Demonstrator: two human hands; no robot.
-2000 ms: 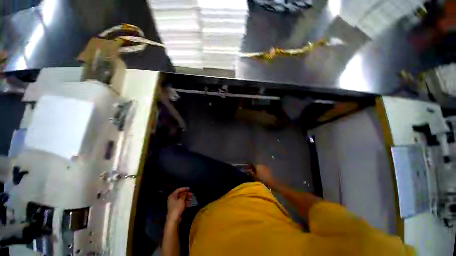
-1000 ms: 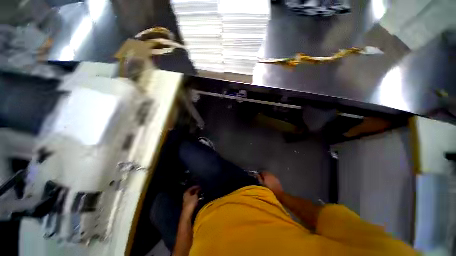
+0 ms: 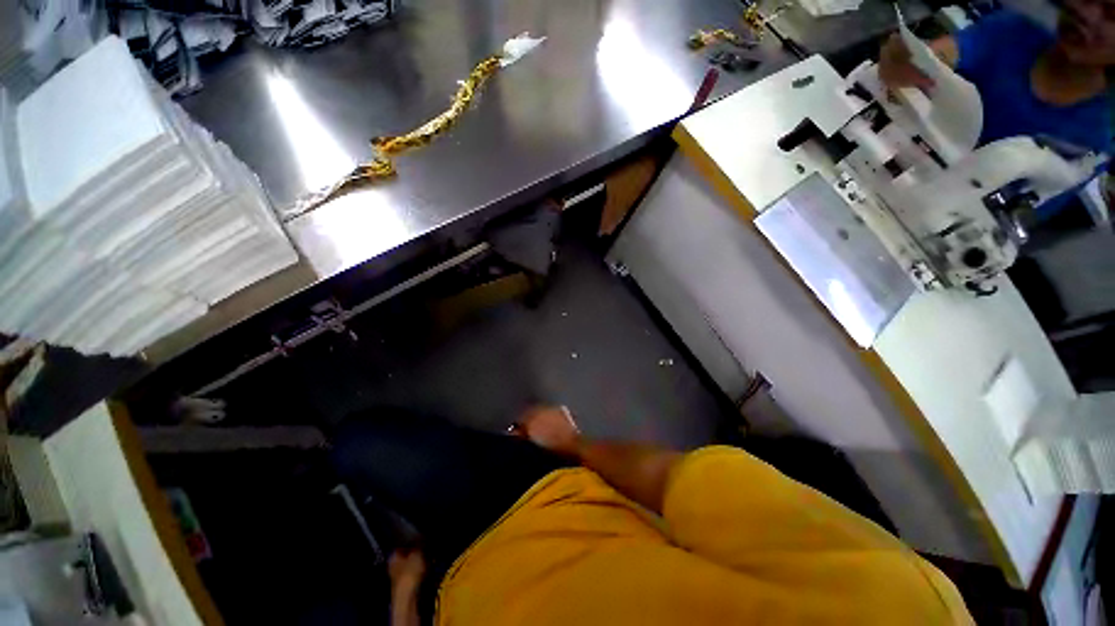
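Note:
My right hand (image 3: 548,427) is low in the middle of the view, by my dark-clad leg, with its fingers bent. It is small and blurred, and I cannot tell if it holds anything. My left hand (image 3: 406,570) is low at the left, beside my yellow top, dim and partly lost in shadow. Neither hand touches the white fabric panels. A tall stack of white cut panels (image 3: 92,128) stands on the dark shiny metal table (image 3: 428,202) at the upper left.
A white table (image 3: 929,410) at right bears a sewing machine (image 3: 966,239), a pale plate (image 3: 838,257) and white panels (image 3: 1064,446). A person in blue (image 3: 1021,73) handles a white piece there. A yellowish tie strip (image 3: 446,116) lies on the metal table. A table edge (image 3: 147,526) is at lower left.
The view has swung right: the left machine has left the picture, the white stack now shows at upper left, and the right-hand machine and person have come into view. Both hands remain low.

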